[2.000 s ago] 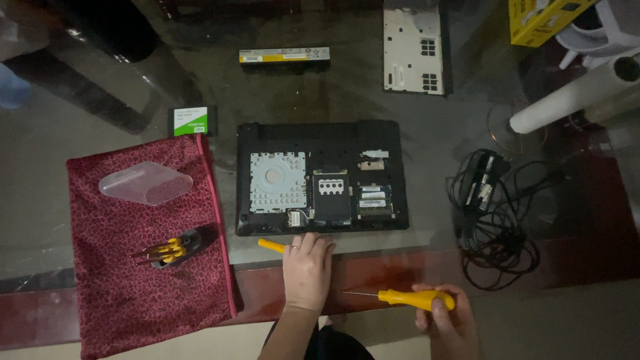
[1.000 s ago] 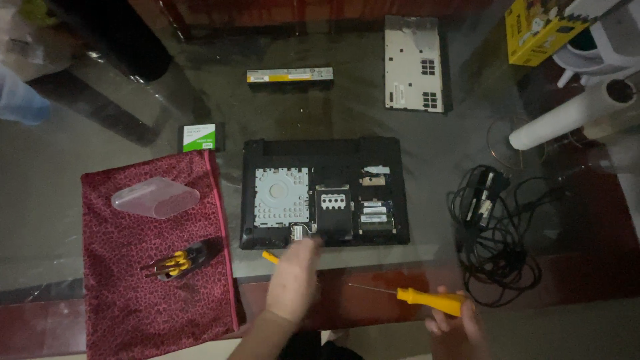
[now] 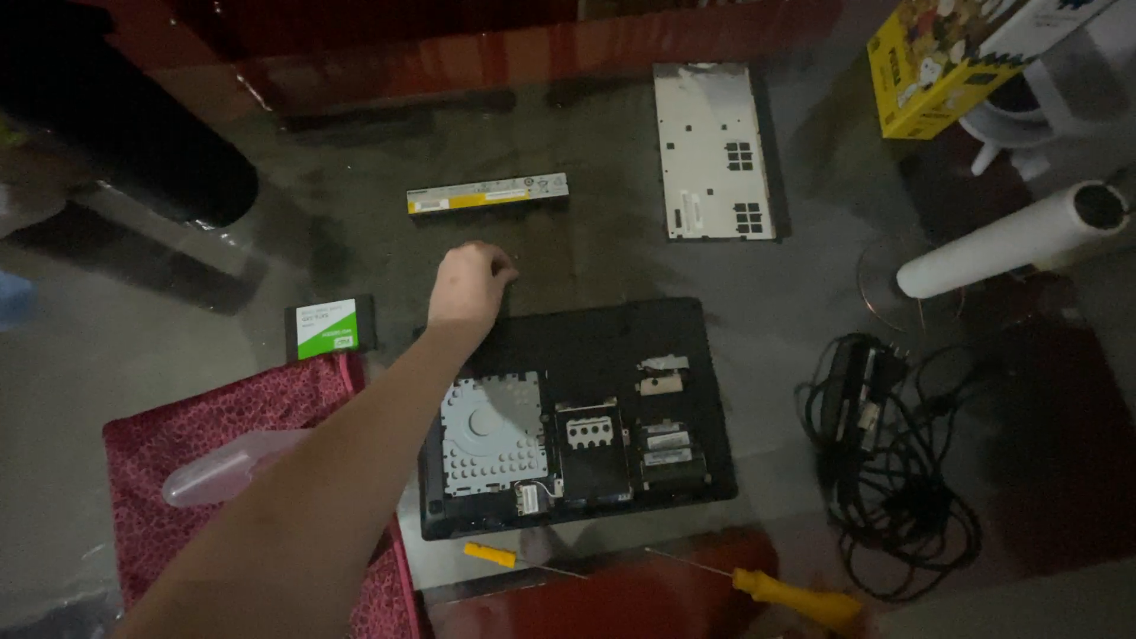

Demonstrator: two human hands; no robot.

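My left hand (image 3: 470,282) is over the glass tabletop, between the laptop's far edge and a laptop battery (image 3: 487,193). Its fingers curl with the tips close together; whether something small is pinched there cannot be told. Below it lies a black laptop base (image 3: 590,355), underside up, with its bays exposed. A small yellow-handled screwdriver (image 3: 490,555) lies by the near edge. To its right is a larger yellow-handled screwdriver (image 3: 794,596); no right hand shows on its handle. My forearm crosses over a patterned red cloth (image 3: 222,399) and a clear plastic piece (image 3: 213,470).
A bottom cover panel (image 3: 714,151) lies at the back. A green-and-white labelled SSD (image 3: 328,327) touches the cloth. On the right are a tangled power adapter cable (image 3: 887,497), a white roll (image 3: 1003,244) and a yellow box (image 3: 932,80). A dark cylinder (image 3: 142,115) is at the far left.
My left hand has moved from the laptop's near edge to beyond its far edge. My right hand, earlier at the larger screwdriver's handle, is out of view. The small screwdriver is now uncovered.
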